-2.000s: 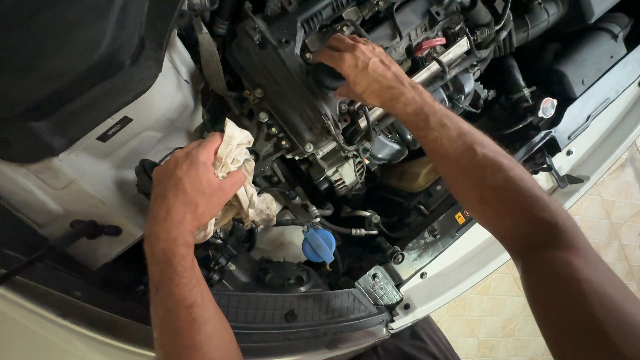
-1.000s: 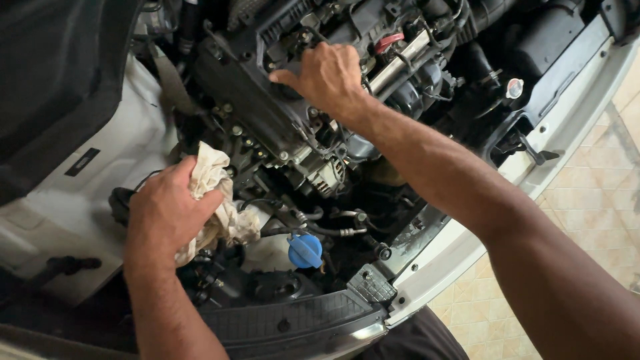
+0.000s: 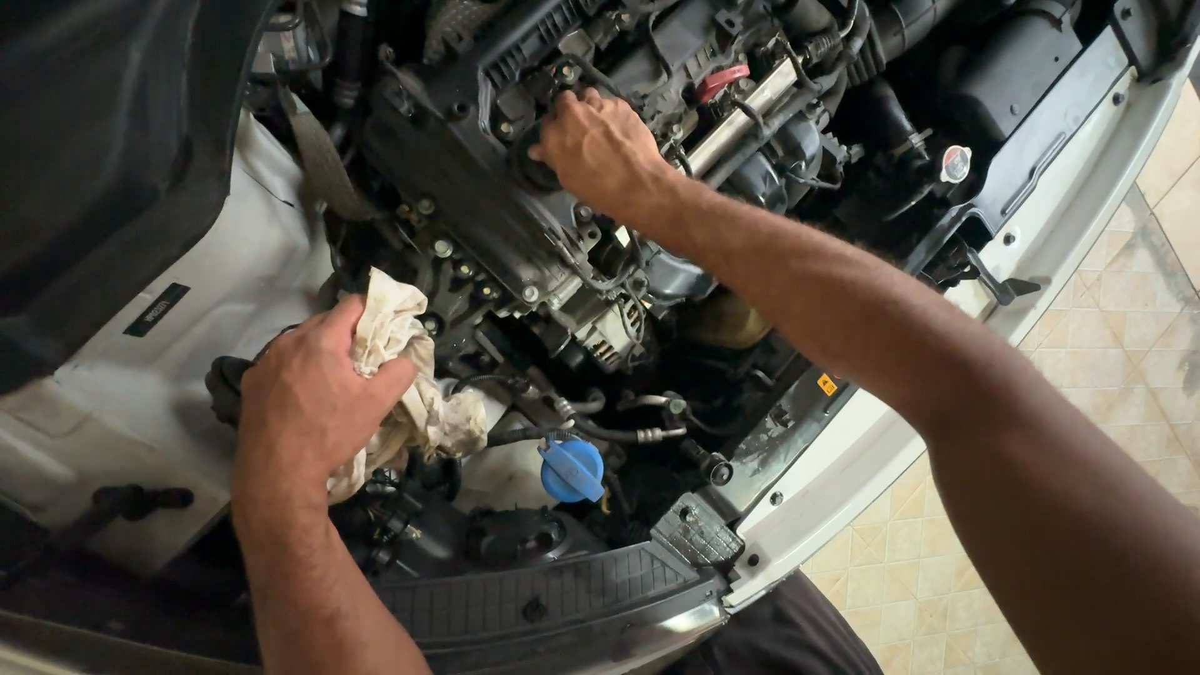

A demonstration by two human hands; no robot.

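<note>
My left hand (image 3: pixel 314 403) grips a crumpled, stained off-white cloth (image 3: pixel 398 352) at the left side of the engine bay, with the cloth bunched between thumb and fingers. Further up, my right hand (image 3: pixel 600 145) has its curled fingers on a round black cap (image 3: pixel 532 164) on top of the engine, and the fingers partly cover it. Around that cap lies the dark engine cover (image 3: pixel 450 187) with several bolts. A red dipstick handle (image 3: pixel 722 84) is just right of my right hand.
A blue reservoir cap (image 3: pixel 572 471) sits low in the middle, near hoses. The radiator cap (image 3: pixel 955 164) is at the right, beside the white front body edge (image 3: pixel 844 497). An alternator (image 3: pixel 609 333) lies below my right forearm. Tiled floor (image 3: pixel 909 553) shows beyond the car.
My left hand still grips the cloth. The right hand stays over the top of the engine; its fingers have shifted, and the thumb, stretched out a second ago, is now drawn in at the black cap.
</note>
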